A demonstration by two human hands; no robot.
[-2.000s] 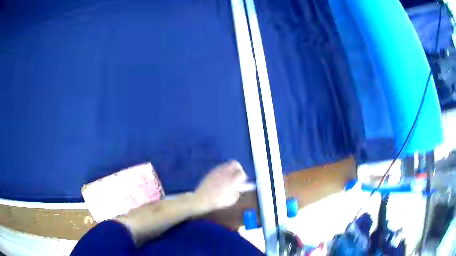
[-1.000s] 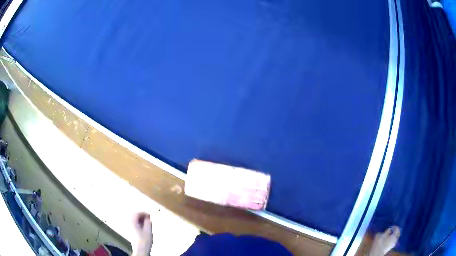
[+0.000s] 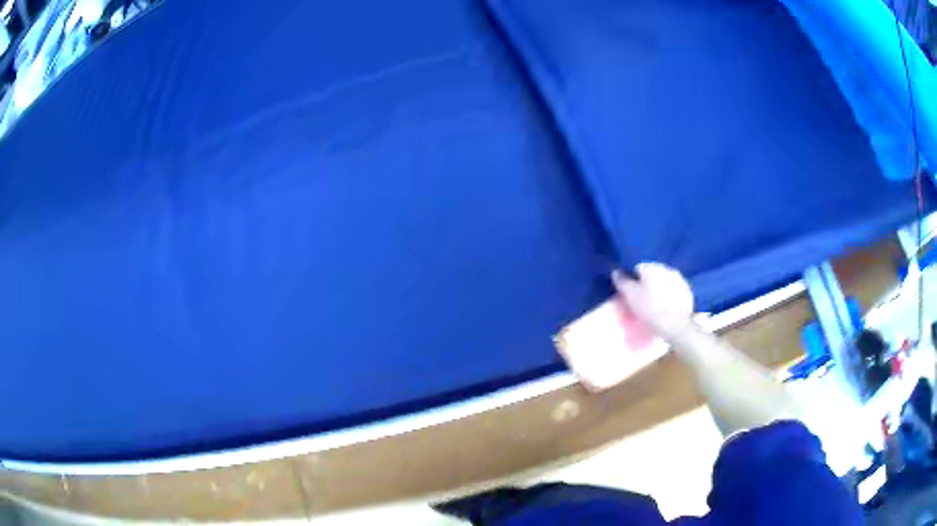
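Observation:
Navy fabric [image 3: 308, 236] covers most of the long table. A dark ridge or ply edge [image 3: 560, 123] runs across it to the near side. My right hand [image 3: 658, 295] is at the near end of this ridge, with fingertips pinched at the cloth; it is slightly blurred. It partly covers a pinkish-white block [image 3: 606, 349] lying at the fabric's near edge. Whether the palm touches the block cannot be told. My left hand is not in view.
A white strip [image 3: 308, 447] and brown table edge [image 3: 411, 467] run along the near side. A pale metal bar [image 3: 837, 318] with blue parts sticks out at the right edge. A cyan cover [image 3: 884, 92] is at the far right, with a thin cord beside it.
The view has shifted. The pale bar that ran across the cloth is now hidden under fabric except at the table edge. My right hand has come to the block; my left hand has left view.

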